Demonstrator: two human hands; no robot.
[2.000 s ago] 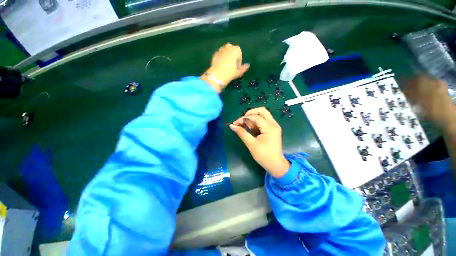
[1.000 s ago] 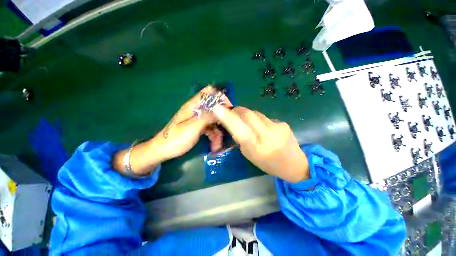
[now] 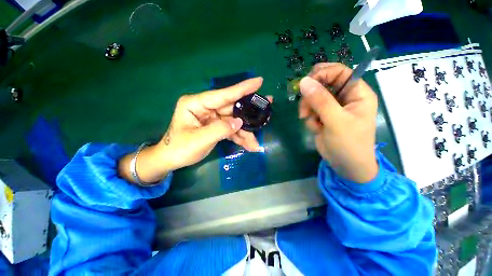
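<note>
My left hand (image 3: 202, 121) holds a black glossy round housing (image 3: 252, 111) by its edge between thumb and fingers. A small pale rectangle shows on the housing's upper part. My right hand (image 3: 342, 116) is raised to the right of it, apart from the housing. Slim grey tweezers (image 3: 361, 67) are tucked in that hand and point up to the right. A small yellowish piece (image 3: 294, 85) shows at its thumb and fingertips; whether it is gripped is unclear. Dark flex parts (image 3: 309, 34) lie in rows behind the right hand, which hides some of them.
A blue sheet (image 3: 243, 171) lies under my left hand. At right are a white sheet (image 3: 402, 116) with rows of flex parts, a dark blue sheet (image 3: 421, 32), a white wipe (image 3: 385, 15) and clear trays (image 3: 458, 197). Round units (image 3: 114, 51) and a grey-white box (image 3: 29, 226) are at left.
My hands were together over the blue sheet and have parted. The left now shows the round housing; the right has moved right, towards the flex parts, with tweezers now visible.
</note>
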